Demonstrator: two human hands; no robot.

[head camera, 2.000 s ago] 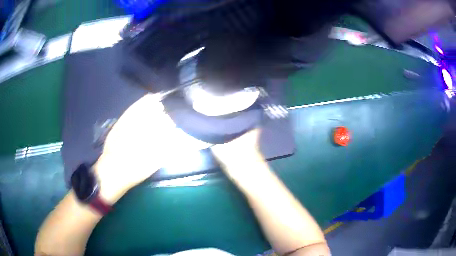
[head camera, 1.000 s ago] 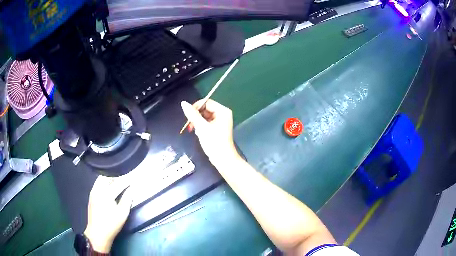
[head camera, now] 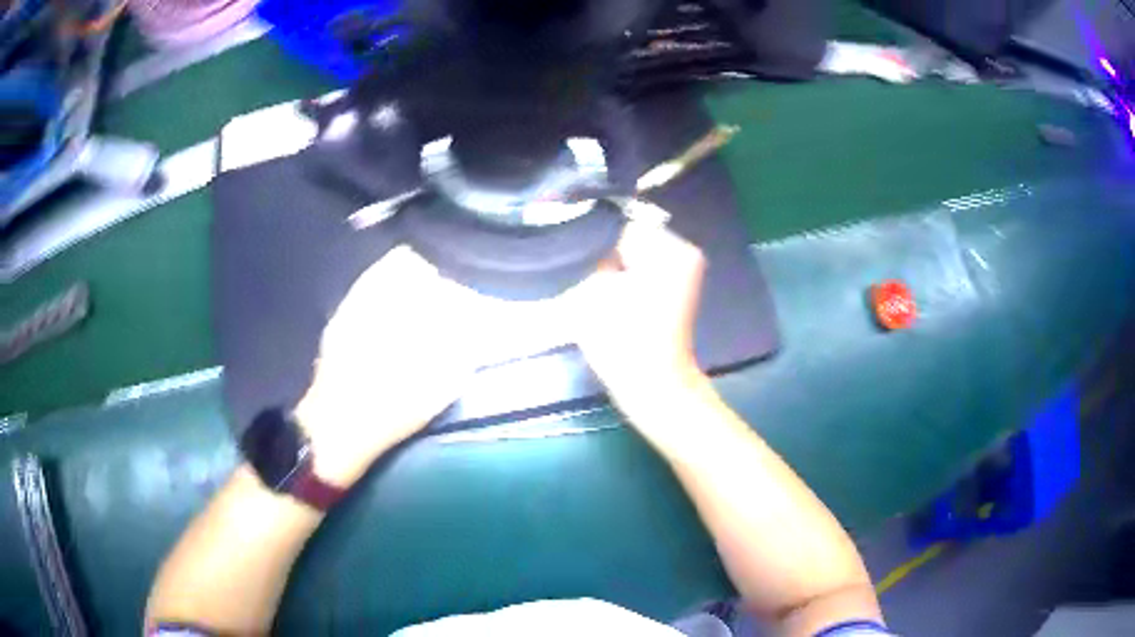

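My left hand (head camera: 392, 342), with a dark watch on the wrist, lies on the black pad (head camera: 280, 274) below the microscope ring light (head camera: 504, 255); its fingertips are lost in glare and behind the ring. My right hand (head camera: 647, 305) is at the right side of the ring. A thin tan stick (head camera: 685, 159) sticks out of its grip, up and to the right; its working tip is hidden. A pale metal bar (head camera: 529, 383) shows below and between the hands, blurred, its upper part covered by them.
A red cap (head camera: 894, 305) lies on the green mat right of the pad. Slim silver lines (head camera: 535, 427) run along the pad's front edge. A grey strip fixture (head camera: 47, 324) lies at the left, more strips (head camera: 50, 548) at lower left. A blue stool (head camera: 1058, 460) stands beyond the bench edge.
The view has swung since one second ago. My right hand has moved with the stick from the open pad to the microscope ring, beside my left hand.
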